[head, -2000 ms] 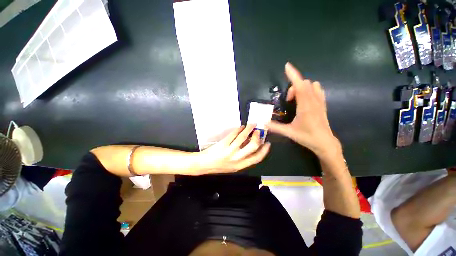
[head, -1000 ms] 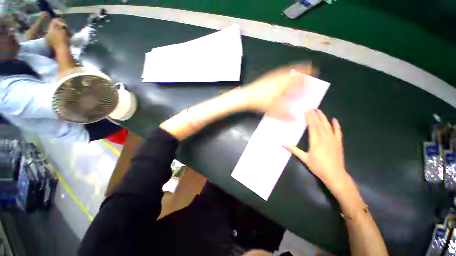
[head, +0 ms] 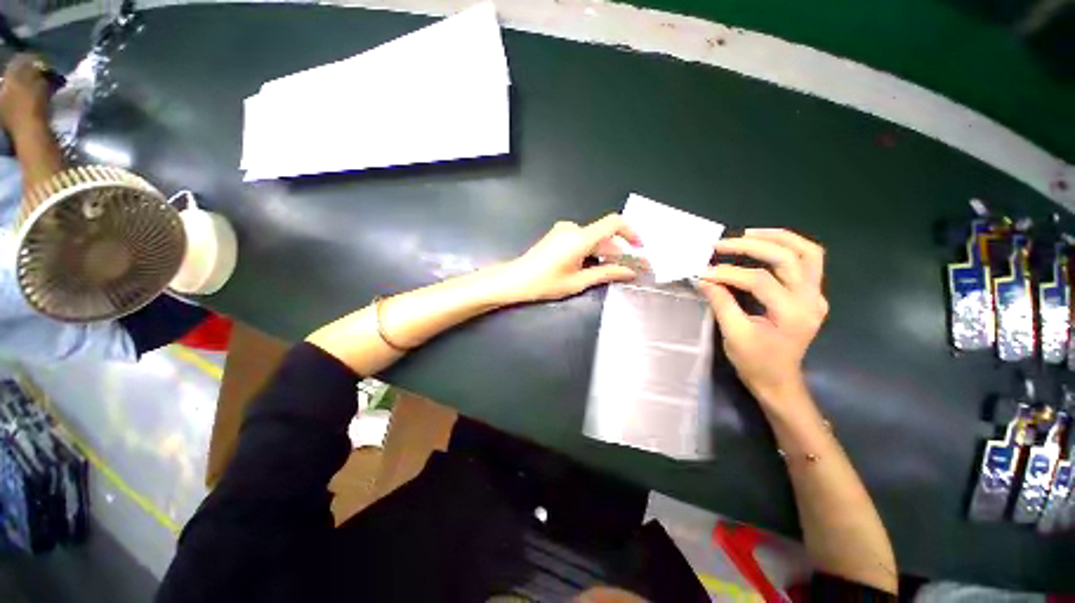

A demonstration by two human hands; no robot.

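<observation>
An adhesive sheet strip [head: 654, 368] lies in front of me, with its lower part grey, crossed by faint lines, and reaching towards the bench edge. Its far end [head: 674, 242] is white and looks bent or folded over. My left hand [head: 578, 259] pinches the strip at its left side near the fold. My right hand [head: 772, 295] holds the right side at the same height, thumb and fingers on the edge. The fingertips partly hide the fold. No board shows between my hands.
A fanned stack of adhesive sheets [head: 383, 108] lies at the far left. A desk fan [head: 101, 244] stands at the left, near another person's arm [head: 33, 118]. Rows of blue and silver boards [head: 971, 304] lie at the right. An open carton [head: 395, 454] is below the bench edge.
The strip was a flat, all-white sheet; now its grey, lined side shows, with a white end folded. My left hand has come back from the strip's far end to its left edge. The view has shifted.
</observation>
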